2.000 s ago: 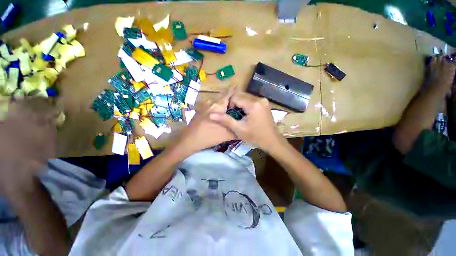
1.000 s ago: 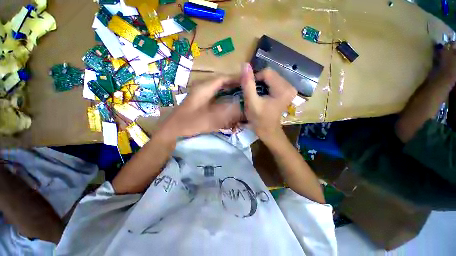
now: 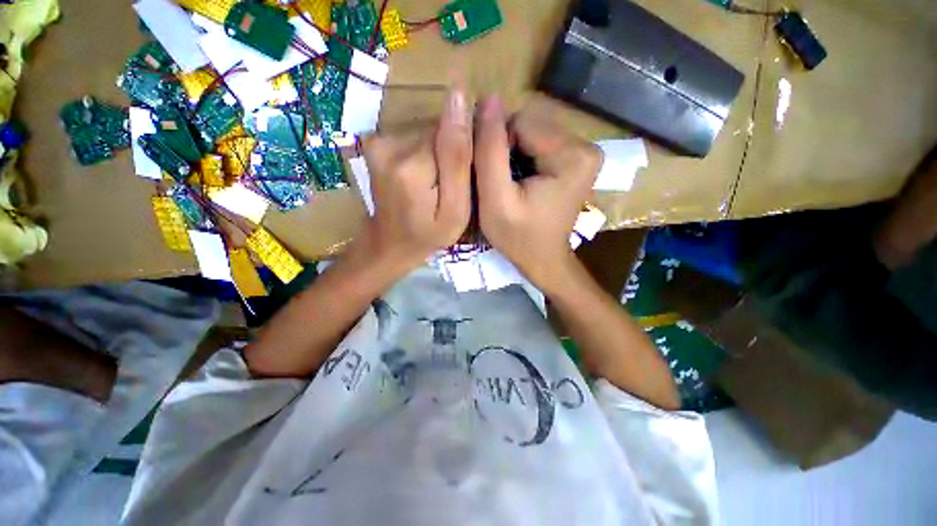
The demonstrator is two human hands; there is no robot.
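My left hand (image 3: 419, 185) and my right hand (image 3: 534, 185) are side by side over the bench's near edge, thumbs upright and fingers curled in. A small dark piece shows in the curl of my right hand; most of it is hidden. What my left hand grips is hidden. White pads (image 3: 481, 269) with thin red leads hang just below my hands. A heap of green circuit boards (image 3: 279, 154), amber taped pieces (image 3: 273, 255) and white pads lies left of my hands.
A dark block (image 3: 649, 74) lies right of my hands on the brown bench (image 3: 822, 144), with a white pad (image 3: 621, 164) beside it. A small black part (image 3: 800, 39) on leads is at upper right. Yellow backing paper (image 3: 21, 221) is at far left. People's arms show at both sides.
The view has moved closer to my hands. My hands have come together side by side with thumbs upright; green boards seen between them earlier are now hidden.
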